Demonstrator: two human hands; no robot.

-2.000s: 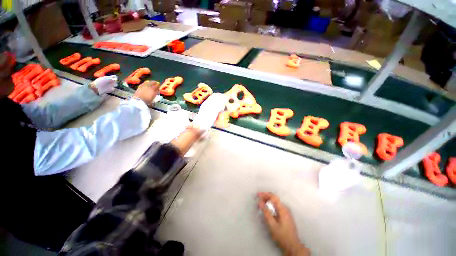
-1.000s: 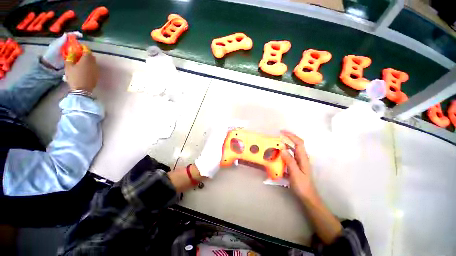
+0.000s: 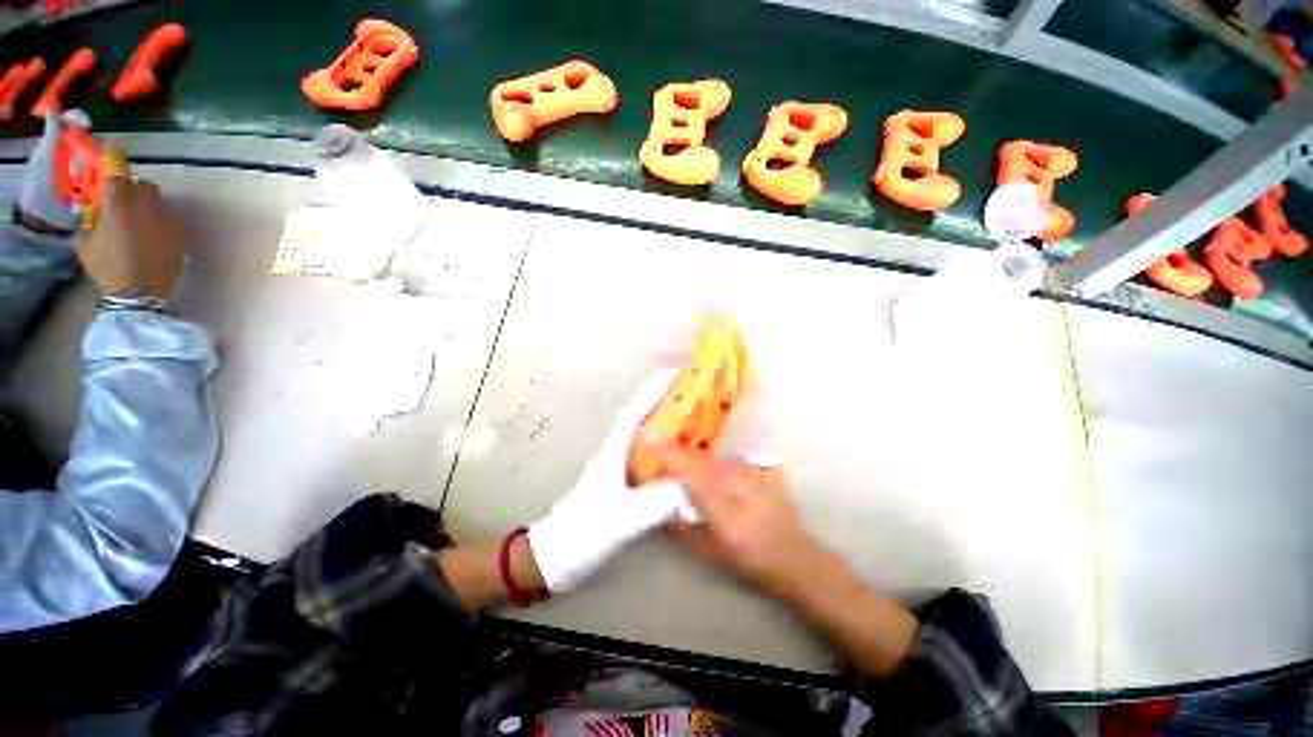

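Observation:
An orange controller grip shell (image 3: 710, 392) is held over the off-white bench, turned edge-on and tilted, with its upper end blurred. My left hand (image 3: 612, 504), in a white glove above a red wrist band, grips the shell's left side and lower end. My bare right hand (image 3: 742, 518) is blurred and closed at the shell's lower end. A small white piece of cloth (image 3: 760, 455) shows at its fingers; the rest of the cloth is hidden.
The green conveyor belt (image 3: 447, 137) carries spaced orange shells beyond the bench. A whitish bottle (image 3: 958, 300) stands right near the slanted post (image 3: 1202, 195). Another bottle (image 3: 360, 187) stands left, with pale cloths (image 3: 320, 245). A neighbour's hand (image 3: 133, 238) works at far left.
The shell was taken from the belt area to the bench, held flat between both hands, and is now turned edge-on. My right hand has moved to its lower end. The view has shifted right.

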